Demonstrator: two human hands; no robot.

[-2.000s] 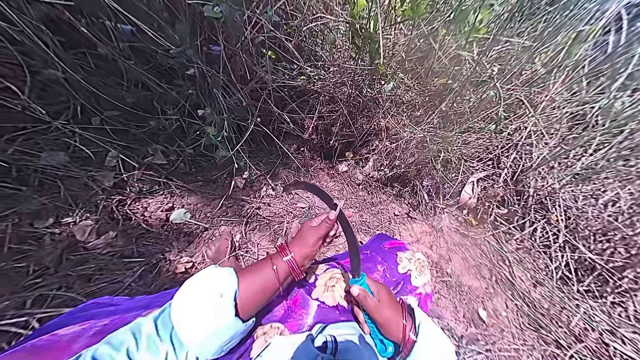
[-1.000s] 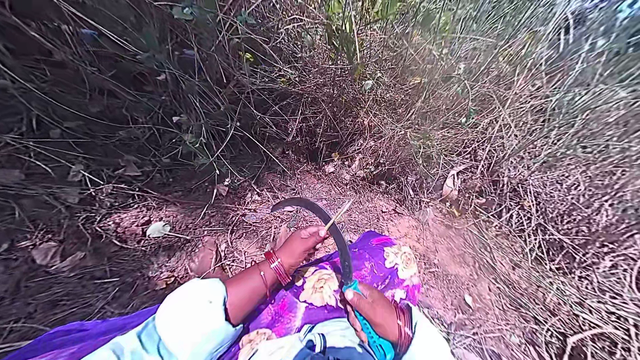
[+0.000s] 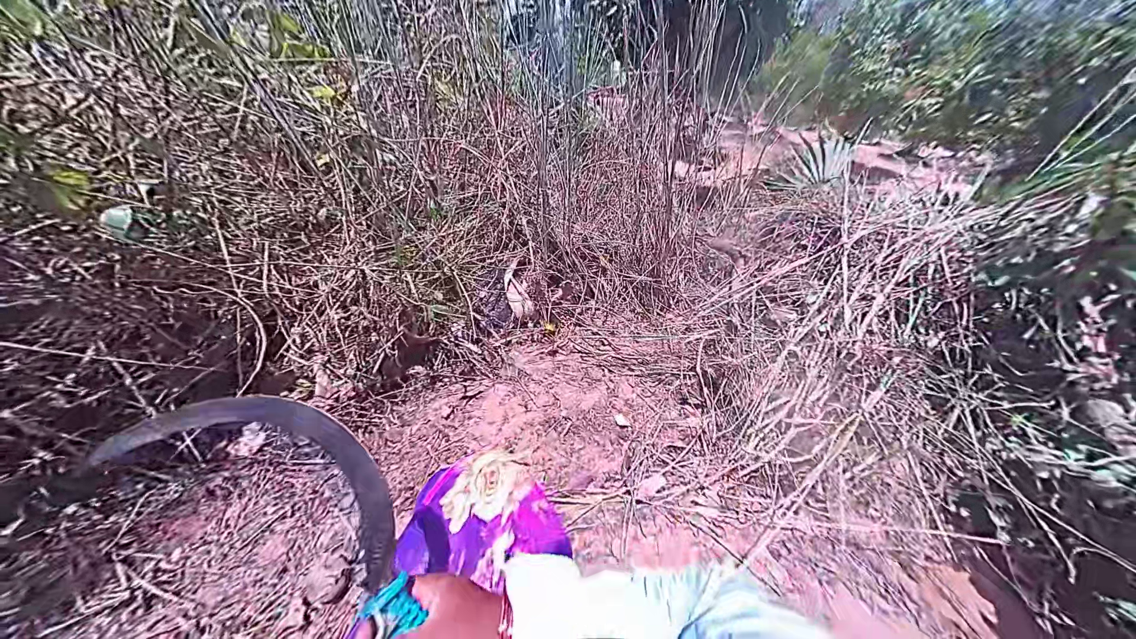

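Note:
A sickle with a dark curved blade [image 3: 359,479] reaches up from the bottom edge and arcs to the left over the ground. Its teal-wrapped handle [image 3: 395,608] is in my right hand [image 3: 457,608], of which only the upper part shows at the bottom of the view. A pale sleeve [image 3: 657,599] covers that arm. Behind the hand is purple floral cloth [image 3: 484,515] over my knee. My left hand is out of view.
Dry grass and thin upright stems [image 3: 568,177] stand ahead. A heap of dry stalks [image 3: 825,355] lies on the right. Reddish bare soil [image 3: 532,399] with straw runs between them. A spiky-leaved plant [image 3: 821,160] grows farther back, and a pale green object [image 3: 124,222] sits in the left brush.
The view has swung far to the right and up. My left hand, which held a short pale stick near the blade one second ago, has gone out of view. The sickle stays in my right hand.

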